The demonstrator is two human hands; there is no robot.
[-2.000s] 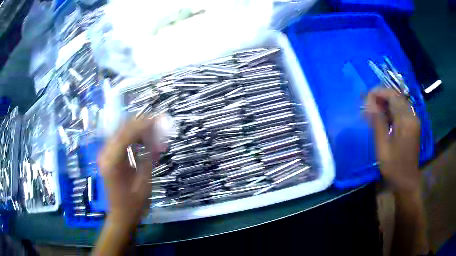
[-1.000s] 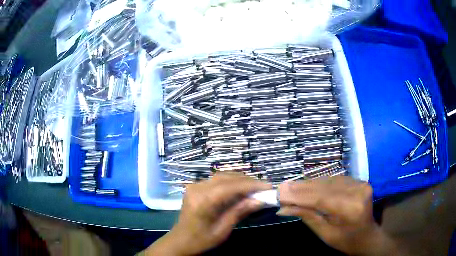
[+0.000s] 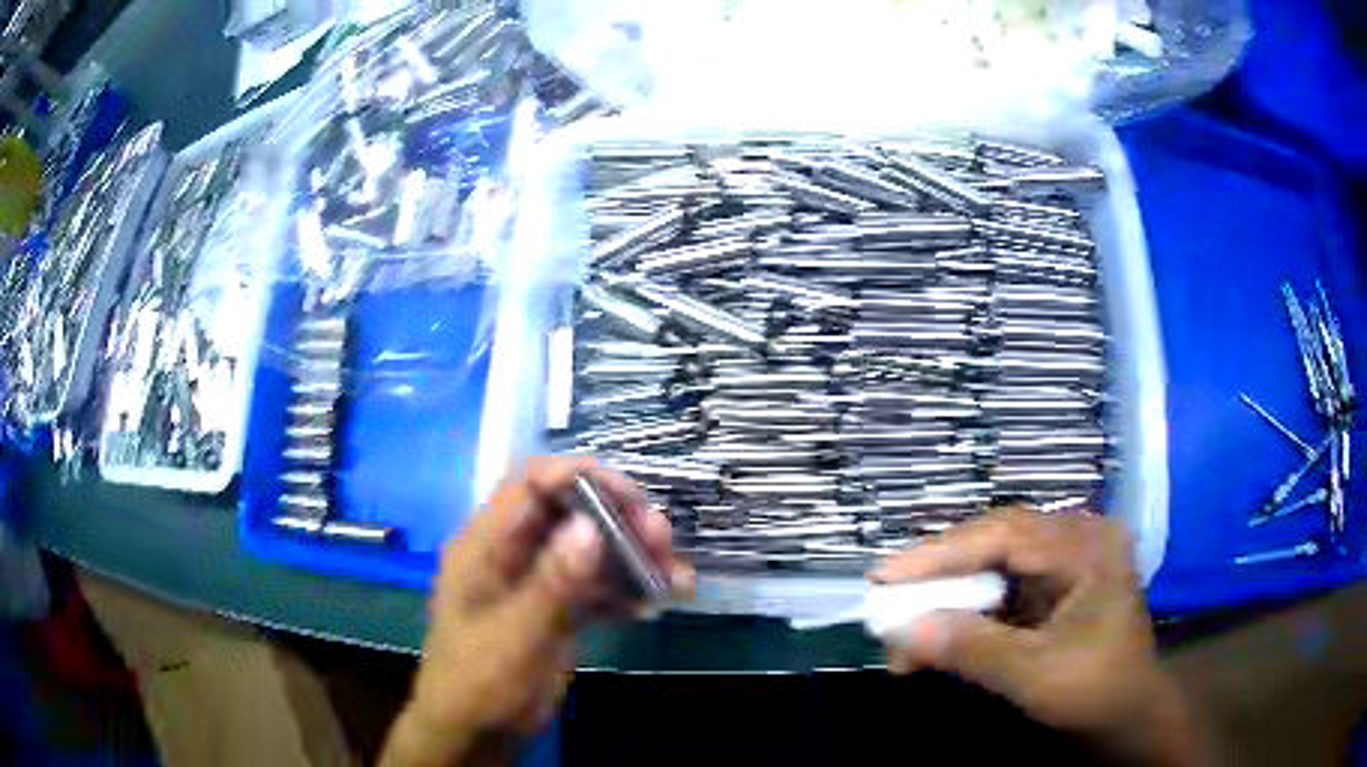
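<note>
My left hand holds a short shiny metal tube slantwise between thumb and fingers, over the front left edge of the central white tray. My right hand holds a smooth white plastic sleeve over the tray's front edge, apart from my left hand. The tray is full of assembled units in rows. Whether anything is inside the sleeve is hidden.
The right blue tray holds several thin rods. The left blue tray holds a column of short tubes, partly under a clear bag. Smaller parts trays stand far left. A whitish bag lies behind.
My hands were together at the white sleeve and are now apart. The sleeve is in my right hand, and a metal tube shows in my left. The tube upright in the left blue tray is gone.
</note>
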